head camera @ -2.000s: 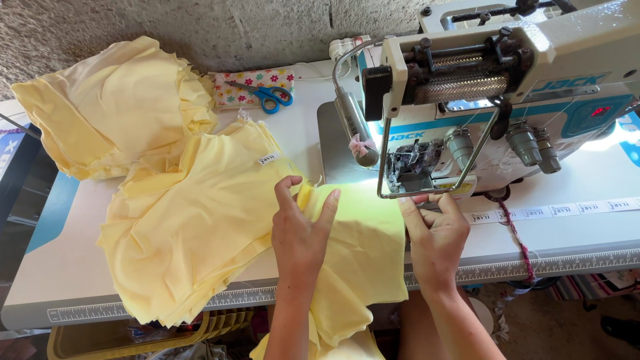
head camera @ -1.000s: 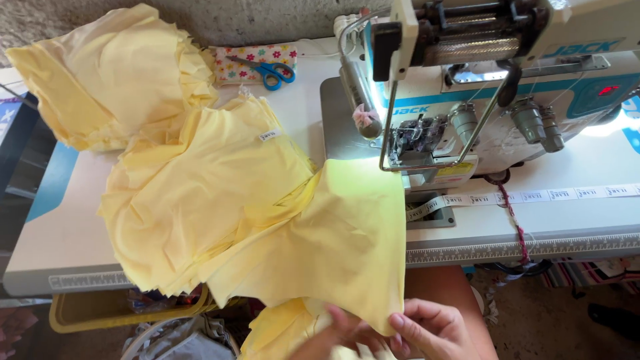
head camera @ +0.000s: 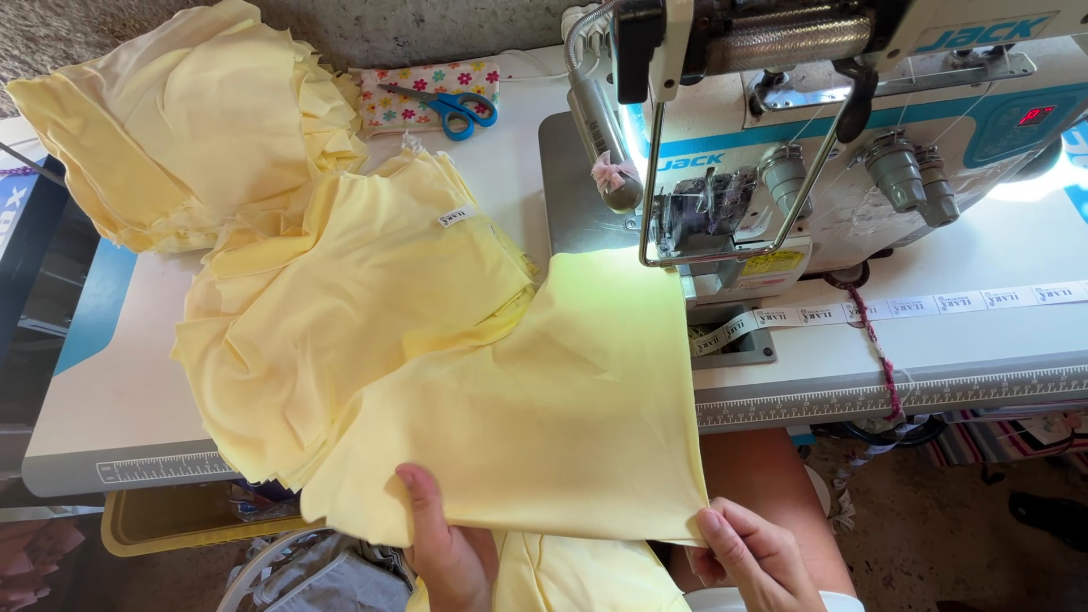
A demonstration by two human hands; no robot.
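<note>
A yellow fabric piece (head camera: 544, 425) lies spread from the presser-foot area of a Jack overlock sewing machine (head camera: 722, 204) down over the table's front edge. My right hand (head camera: 756, 552) pinches its lower right corner between thumb and fingers. At the lower edge, left of centre, my left hand (head camera: 450, 540) has its thumb on top of the cloth and its fingers beneath. The fabric's upper edge lies beside the needle area under the lamp. A stack of yellow fabric pieces (head camera: 340, 280) with a small printed label on top lies to the left, partly overlapped by the spread piece.
A second yellow fabric pile (head camera: 195, 110) stands at the back left. Blue-handled scissors (head camera: 459, 110) rest on a flowered pouch (head camera: 387, 110). A printed label ribbon (head camera: 918, 306) runs along the table at right, crossed by a dark red cord (head camera: 880, 357). A yellow tray (head camera: 170, 527) sits below the table edge.
Both hands have moved from beside the machine down to the fabric's lower edge. The fabric, bunched two seconds ago, is now spread flatter. The view has moved closer.
</note>
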